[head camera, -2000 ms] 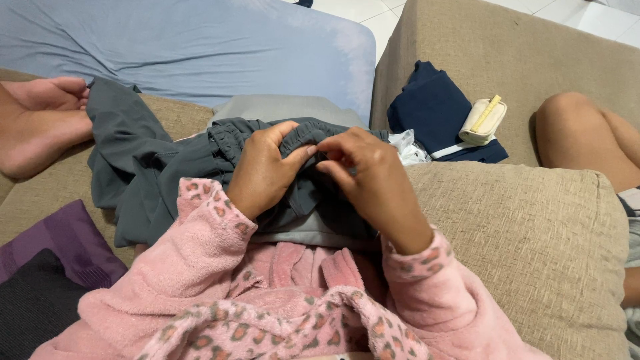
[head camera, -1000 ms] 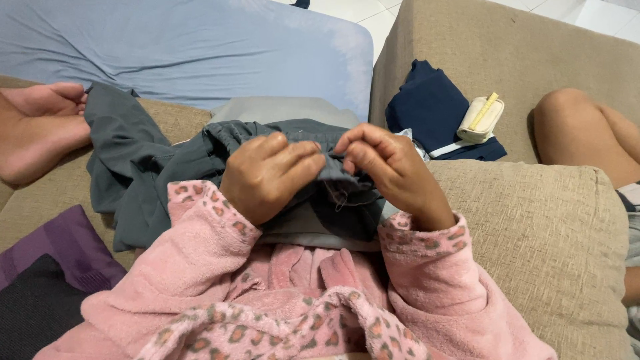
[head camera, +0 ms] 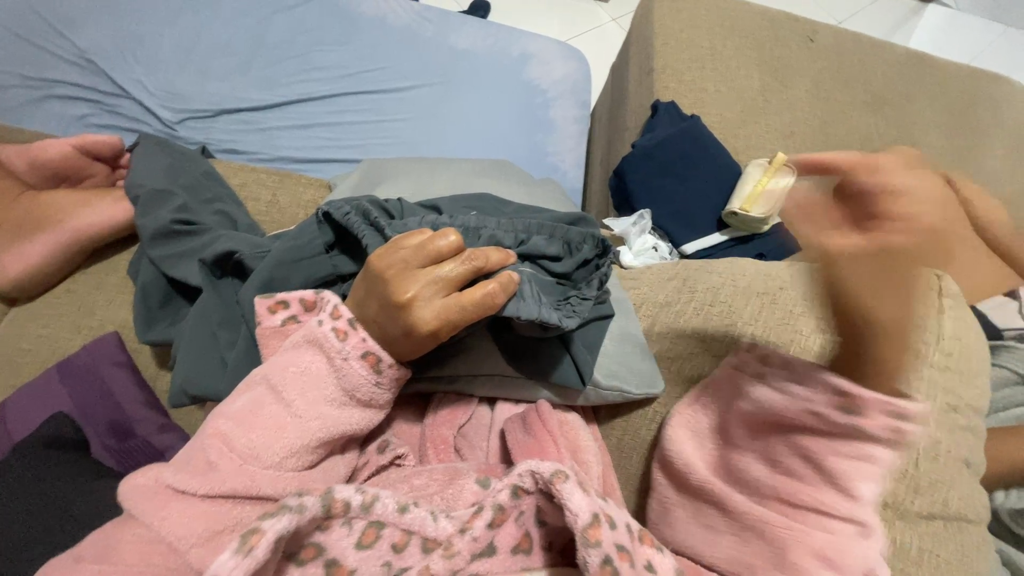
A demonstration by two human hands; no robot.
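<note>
A dark grey garment point(head camera: 216, 264) with a gathered elastic waistband lies across my lap, over a light grey cushion point(head camera: 632, 368). My left hand point(head camera: 436, 292) grips the fabric at the waistband, its fingers curled over the edge. Out to the right, my right hand point(head camera: 868, 204) is raised and blurred by motion, near a small cream pouch point(head camera: 752, 204) with a yellow strip point(head camera: 766, 180) on it. Whether that hand holds something fine cannot be made out. The pouch rests on folded navy cloth point(head camera: 672, 172).
A beige sofa cushion point(head camera: 720, 320) is at my right, with crumpled white plastic point(head camera: 640, 240) behind it. Another person's foot point(head camera: 72, 172) touches the garment at left; a bent leg point(head camera: 980, 216) is at right. Purple and black cloth point(head camera: 104, 400) lies lower left.
My right hand has left the waistband and moved out to the right. My left hand stays on the dark grey garment.
</note>
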